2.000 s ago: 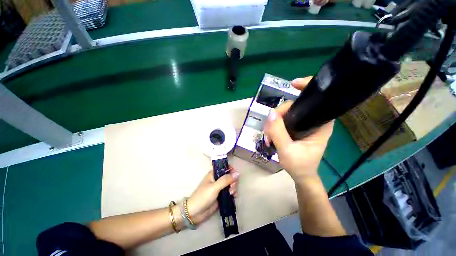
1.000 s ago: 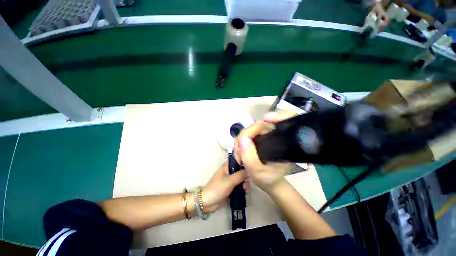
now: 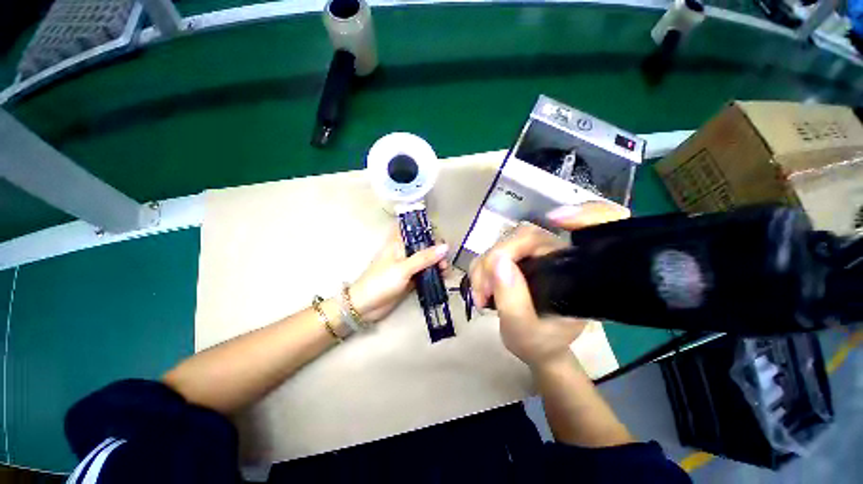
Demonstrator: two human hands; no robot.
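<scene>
A hair dryer with a cream-white round barrel (image 3: 402,171) lies on the beige work mat (image 3: 284,274), its black handle (image 3: 428,284) towards me with small parts showing in the open inner side. My left hand (image 3: 397,274) grips the handle around its upper part. My right hand (image 3: 535,298) is shut on the electric screwdriver (image 3: 662,274), a thick black cylinder that lies almost level and points left. Its tip is close to the right side of the handle; I cannot tell if they touch. No screw can be made out.
The screw feeder (image 3: 516,194) stands behind my right hand. A carton (image 3: 785,156) is at the right, a plastic-lined black crate (image 3: 748,397) below it. Two more hair dryers (image 3: 350,38) (image 3: 677,24) lie on the green belt (image 3: 492,76). A metal post (image 3: 71,175) stands at the left.
The right hand has brought the screwdriver from over the feeder across to the handle, and it now lies more level. Its tip has drawn back slightly right of the handle. The left hand keeps its grip.
</scene>
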